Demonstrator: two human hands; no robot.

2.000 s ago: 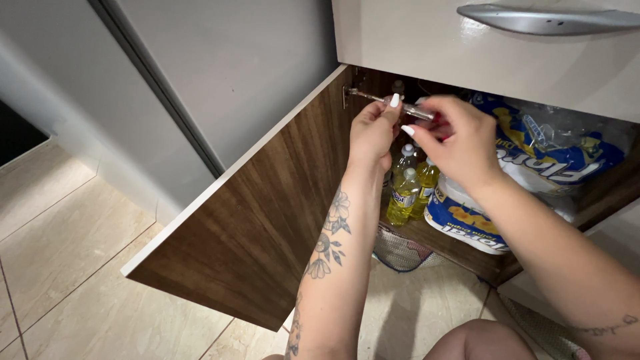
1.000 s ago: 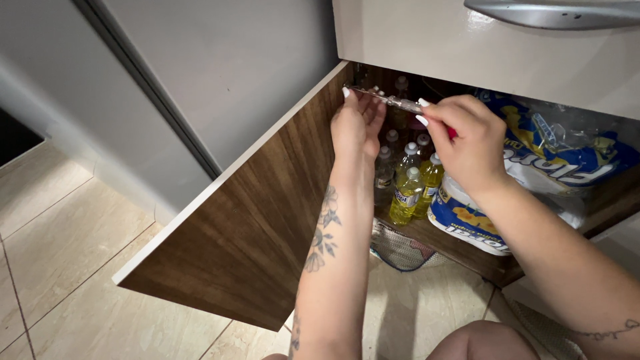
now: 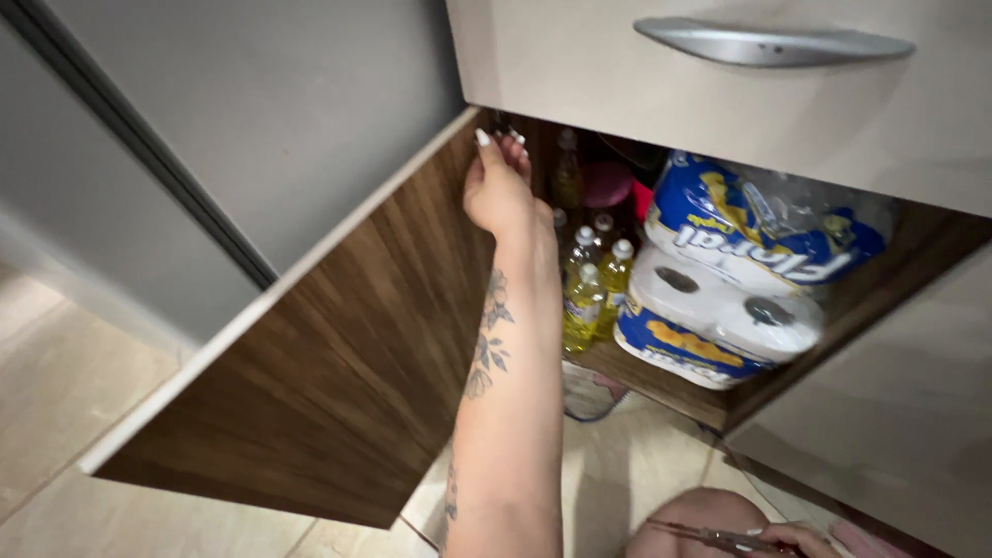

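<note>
My left hand [image 3: 500, 182] is at the upper hinge corner of the brown wood-grain cabinet door [image 3: 310, 364], its fingers curled by the hinge [image 3: 502, 122], which they partly cover. Whether those fingers hold something small cannot be made out. Low at the right, by my knee, my right hand [image 3: 794, 539] grips a slim screwdriver [image 3: 717, 536], blurred, with its shaft pointing left. The cabinet door stands open.
Inside the cabinet stand several bottles of yellow liquid [image 3: 583, 310] and plastic-wrapped packs of toilet paper [image 3: 721, 310]. Above is a drawer front with a silver handle [image 3: 775, 43]. A grey appliance panel [image 3: 310, 101] stands behind the door, and a mesh item [image 3: 593, 391] lies below the cabinet.
My right hand has moved from the hinge area down to my knee with the screwdriver. My left hand has stayed near the hinge.
</note>
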